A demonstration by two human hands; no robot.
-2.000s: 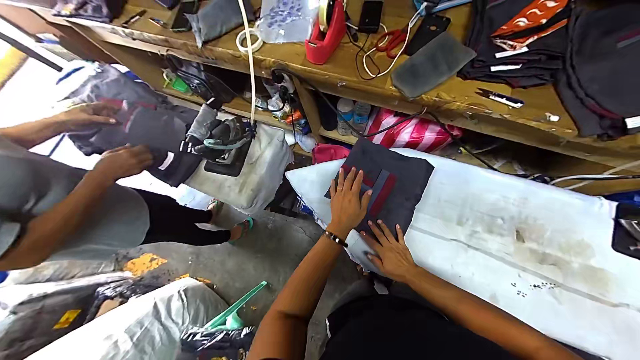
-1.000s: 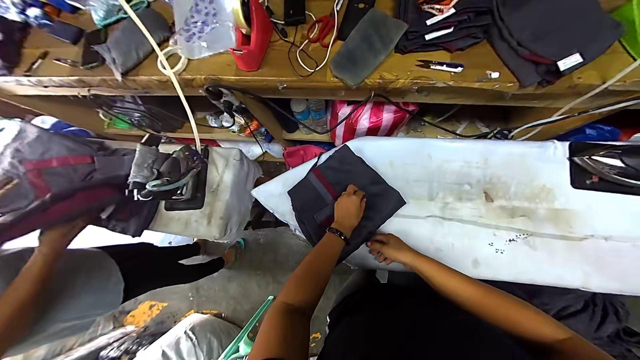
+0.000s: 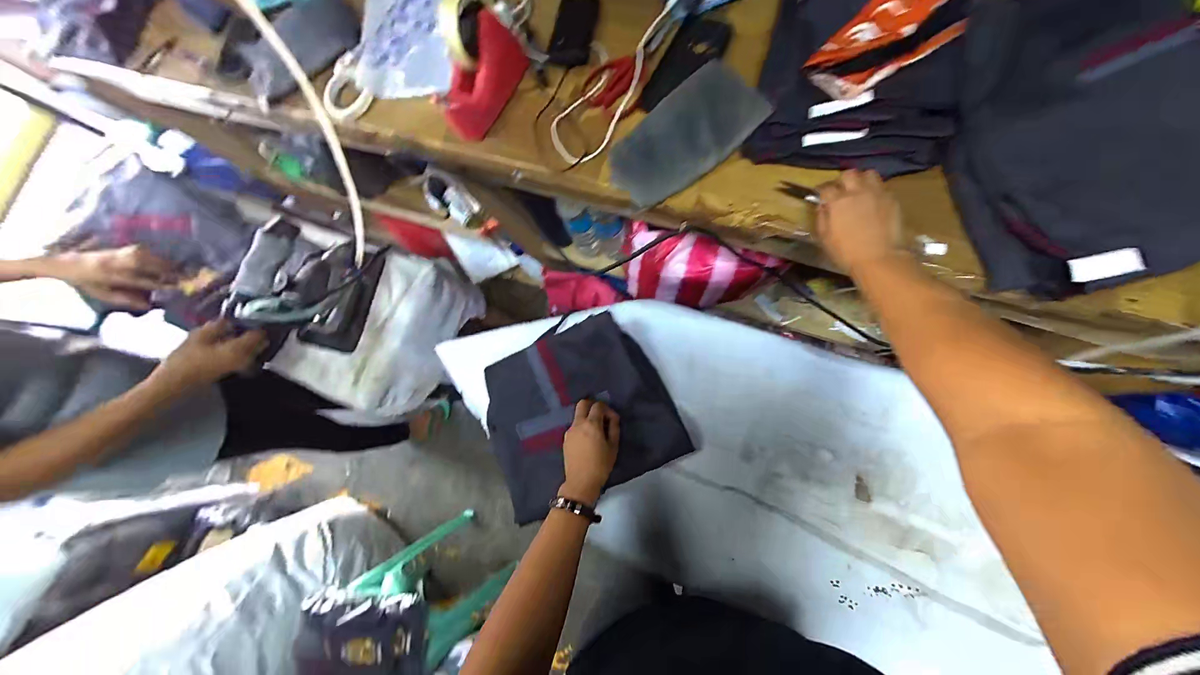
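Note:
A dark grey folded garment (image 3: 647,412) with maroon and grey stripes lies over the narrow end of a white-covered ironing board (image 3: 750,403). My left hand (image 3: 591,445), with a beaded bracelet at the wrist, rests on it, its fingers bent and pinching the cloth near the stripes. My right hand (image 3: 858,220) is stretched out to the wooden shelf's front edge. Its fingers are closed around small thread snips (image 3: 799,192), whose dark blades stick out to the left. Just behind that hand lies a stack of folded dark garments (image 3: 853,122) with white labels.
On the wooden shelf (image 3: 731,202) are a grey flat pad (image 3: 689,131), a red tape dispenser (image 3: 483,80), red-handled scissors (image 3: 614,82) and a white cord. Black cable hangs below its edge. At left, another person's hands (image 3: 211,352) are beside an iron (image 3: 342,300) on a second board.
My right hand has left the board and reached up to the snips on the shelf. My left hand remains on the garment, which has been turned, with different stripes showing.

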